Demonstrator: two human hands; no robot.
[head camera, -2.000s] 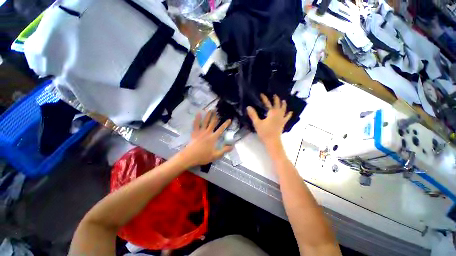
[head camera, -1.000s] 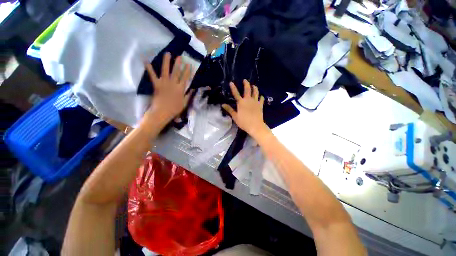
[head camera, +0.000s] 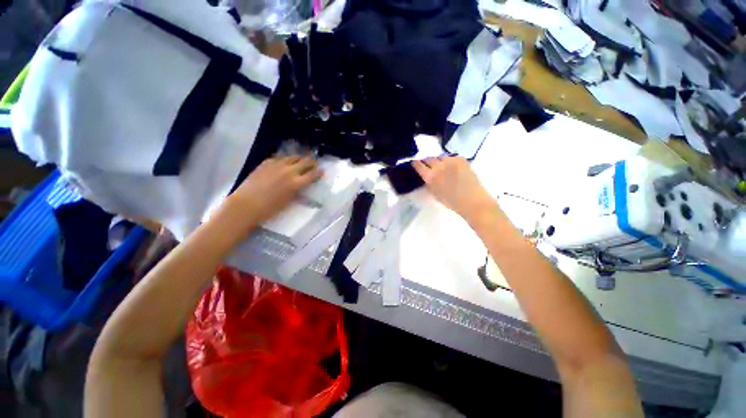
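My right hand (head camera: 451, 181) has its fingertips on a small dark fabric piece (head camera: 406, 177), holding its right end just below the dark garment panels (head camera: 384, 73). My left hand (head camera: 284, 181) rests with bent fingers at the left edge of the white-grey strips (head camera: 315, 242); whether it holds anything is hidden. The strips fan toward the table's front edge. One longer dark strip (head camera: 352, 245) lies among them, its lower end over the edge.
The sewing machine (head camera: 646, 204) is at the right. White panels with dark bands (head camera: 123, 106) lie at the left. Pale scraps (head camera: 638, 102) pile up at upper right. Below the table are a red plastic bag (head camera: 262, 351) and a blue crate (head camera: 33, 265).
My left hand has come off the white panel down to the strips. My right hand has moved right onto the small dark piece. The dark panels lie farther back, and the strips are more exposed.
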